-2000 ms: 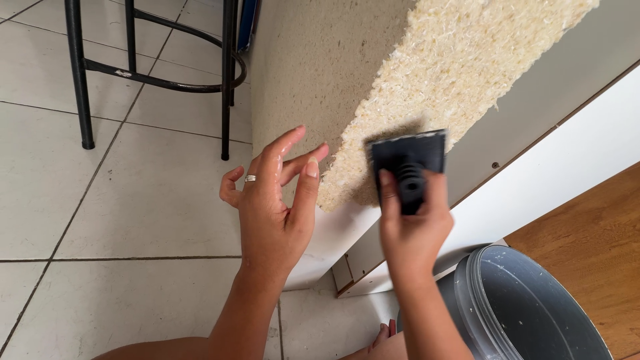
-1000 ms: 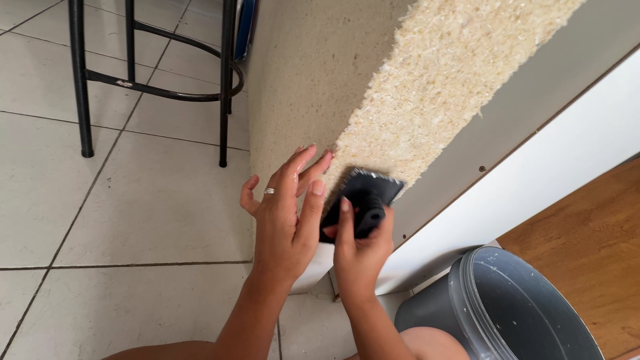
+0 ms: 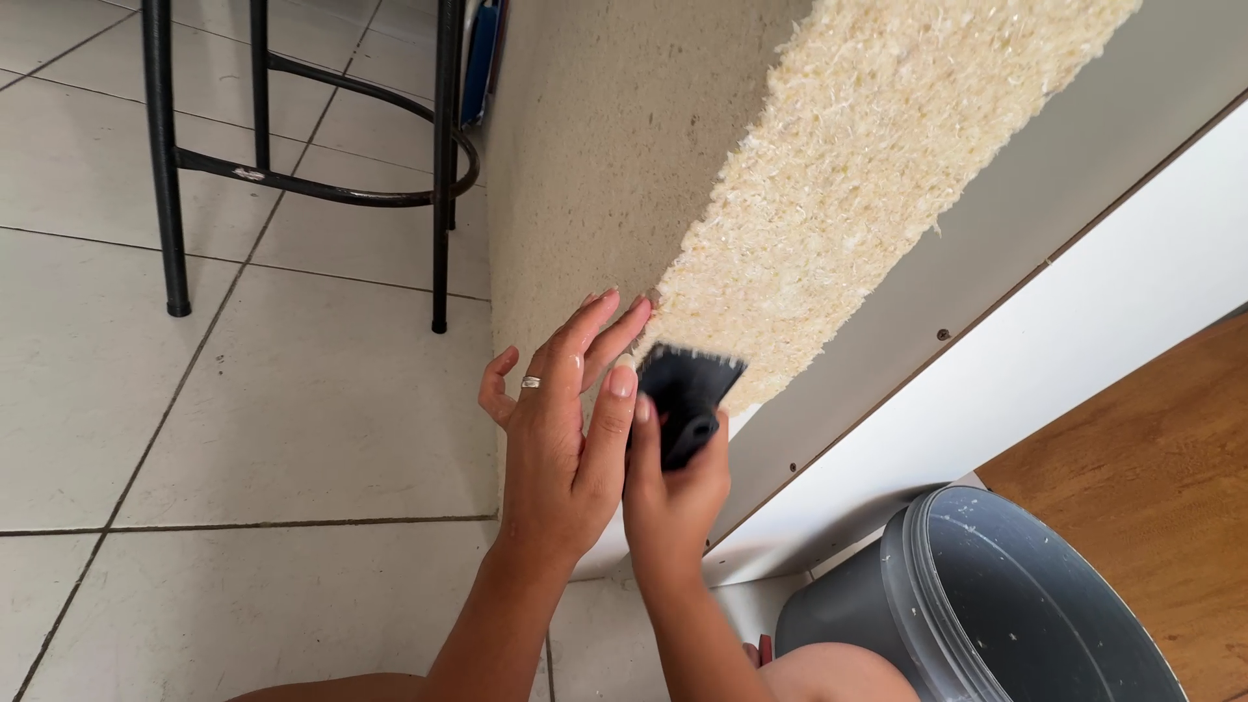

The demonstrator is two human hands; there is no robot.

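A coarse, cream-coloured fibrous coating [image 3: 838,185] covers the narrow end face of a wall or panel, whose broad side [image 3: 614,146] is smoother, beige and speckled. My right hand [image 3: 675,507] grips a black plastic scraper or trowel [image 3: 687,390], slightly blurred, with its flat blade against the lower end of the coating. My left hand [image 3: 565,419], wet-looking and wearing a ring, has its fingers spread and holds nothing. Its fingertips touch the coating's left edge, and its thumb is beside the blade.
A grey plastic bucket [image 3: 907,585] with specks inside stands at lower right, beside a white panel [image 3: 1053,361] and a wood-look surface [image 3: 1150,487]. Black stool legs [image 3: 441,195] stand on the tiled floor [image 3: 322,419] at left. My bent knee shows at the bottom.
Two seconds ago the scraper was higher on the coating and apart from my left hand; it has since come down to the lower end, beside my left thumb. My left hand stays at the edge.
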